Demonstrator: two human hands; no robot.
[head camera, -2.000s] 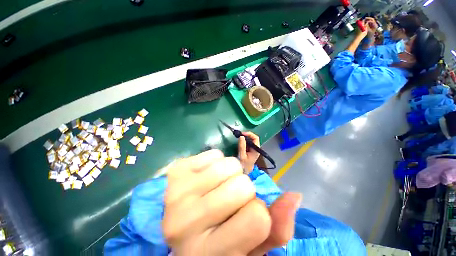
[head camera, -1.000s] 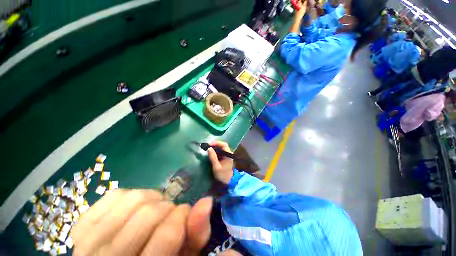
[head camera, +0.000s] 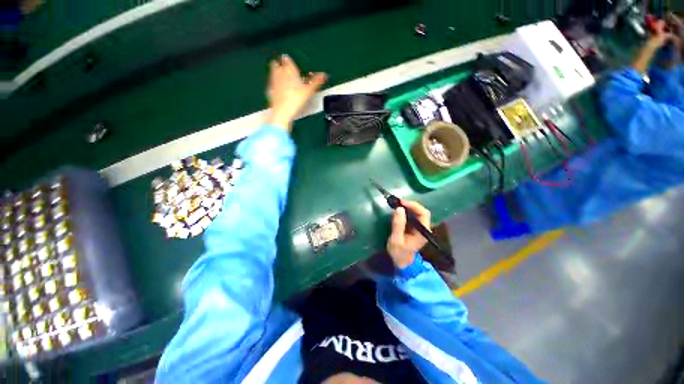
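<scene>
My left hand (head camera: 289, 90) is stretched out over the far side of the green bench, beyond the white strip. Its thumb is spread from the fingers and nothing shows in it; its palm side is hidden. My right hand (head camera: 407, 234) holds a black soldering iron (head camera: 393, 202) like a pen, its thin tip pointing up and left over the bench. A small dark-grey fixture (head camera: 328, 231) with a pale centre lies on the bench, left of my right hand. A pile of small silver-white rectangles with yellow-orange ends (head camera: 191, 196) lies left, partly behind my left sleeve.
A black box-like fan (head camera: 355, 118) stands beside a green tray (head camera: 426, 177) holding a brown tub (head camera: 442, 145) and black equipment. A white box (head camera: 553, 64) is behind. Clear trays of parts (head camera: 45, 262) are at left. Small dark units (head camera: 97, 133) dot the bench. Another person's blue sleeve (head camera: 637, 109) is at right.
My left hand has moved from close to the camera to far across the bench. The fixture has come into clear view. My right hand still holds the iron. The camera view has shifted.
</scene>
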